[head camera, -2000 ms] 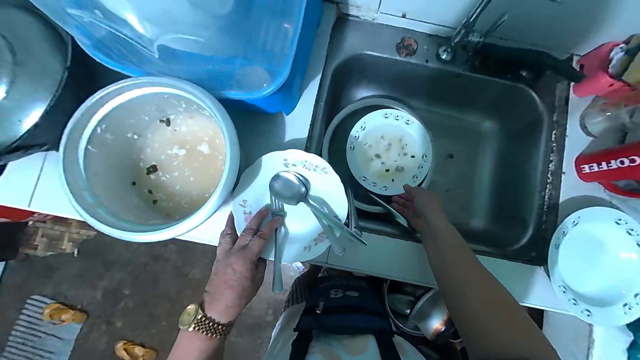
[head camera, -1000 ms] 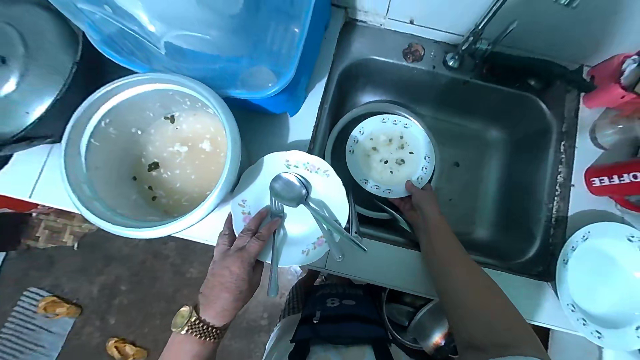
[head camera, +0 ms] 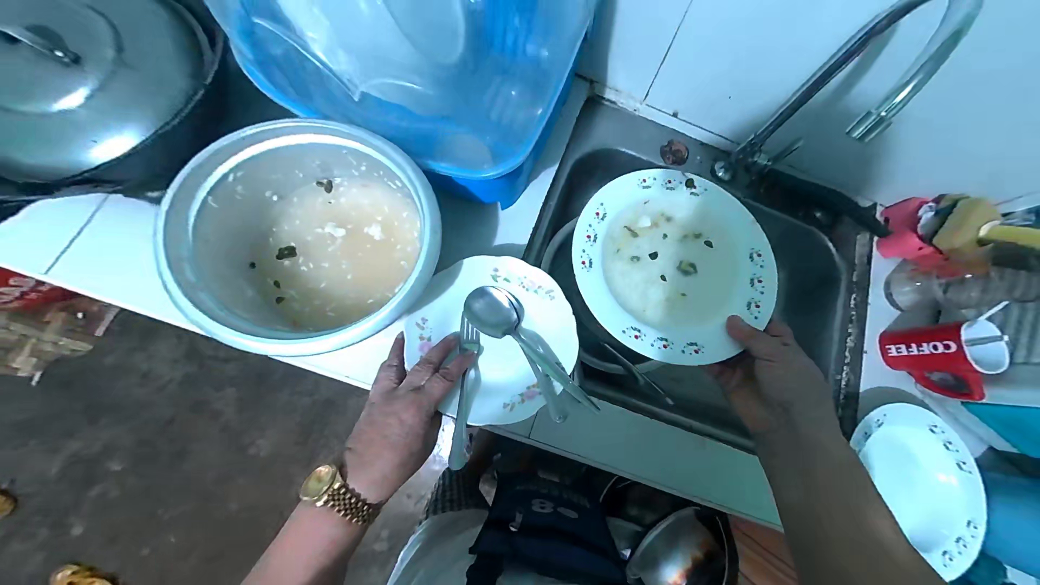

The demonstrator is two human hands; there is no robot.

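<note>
My right hand (head camera: 768,370) grips the lower right rim of a patterned white plate (head camera: 674,268), which holds cloudy liquid with dark bits above the sink. At the counter's edge my left hand (head camera: 402,414) holds a scalloped floral plate (head camera: 443,296), its fingers over a fork (head camera: 461,398). Spoons (head camera: 491,311) lie across that plate. Left of it stands a round metal pot (head camera: 175,244) with cloudy liquid and rice-like grains inside. Under the right-hand plate, a round vessel in the sink (head camera: 821,301) is mostly hidden, with a utensil handle (head camera: 642,374) showing.
A lidded pot (head camera: 89,106) stands at the upper left, beside a blue plastic tub (head camera: 422,89). A faucet (head camera: 829,73) rises behind the sink. To the right are a red mug (head camera: 934,353), sponges (head camera: 959,231) and another white plate (head camera: 918,487).
My right hand has lifted the patterned plate up from the vessel in the sink, and it is tilted. My left hand stays on the floral plate and fork.
</note>
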